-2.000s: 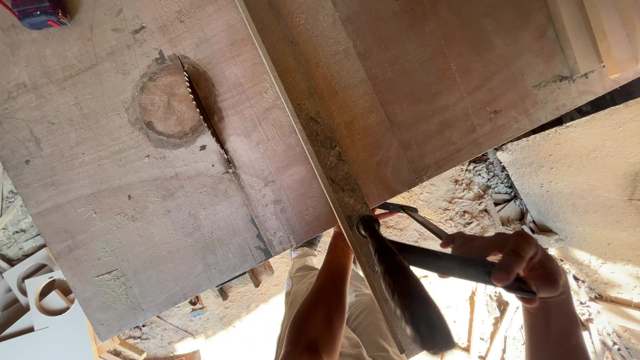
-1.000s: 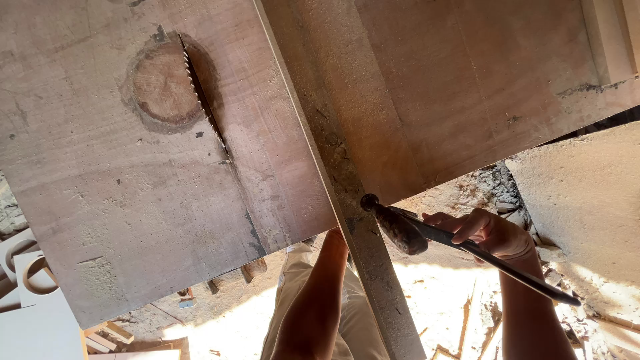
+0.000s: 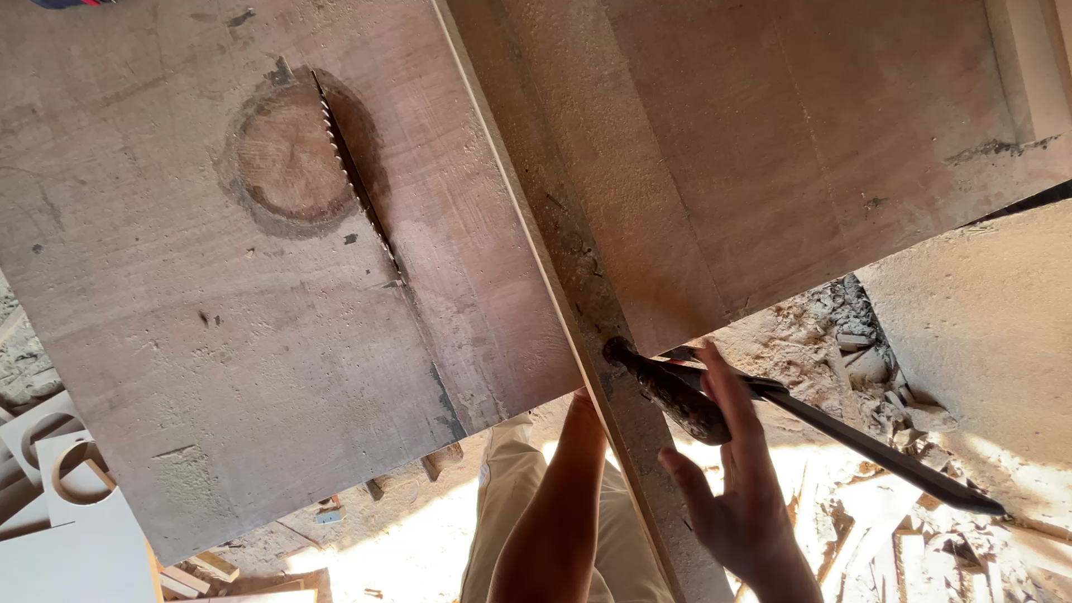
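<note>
My right hand [image 3: 741, 486], slightly blurred, has its fingers apart beside the dark handle [image 3: 674, 394] of a bar clamp, whose black metal bar [image 3: 879, 452] slants down to the right. The clamp is at the near end of a long wooden fence board [image 3: 603, 331] lying across a plywood saw table [image 3: 276, 352]. My left forearm reaches up to the table's near edge; the left hand is hidden there. A toothed circular saw blade [image 3: 356, 180] projects through a slot left of the fence, beside a round wooden patch [image 3: 289, 155].
White panels with round cutouts [image 3: 50, 502] stand at the lower left. Wood offcuts [image 3: 913, 553] and debris litter the ground at the lower right. Another pale board [image 3: 988, 318] lies at the right. A dark blue and red object [image 3: 67, 2] shows at the top left.
My right hand was closed on the clamp's bar in the earlier frames; now its fingers are spread by the handle. The handle's angle has changed since the first frame.
</note>
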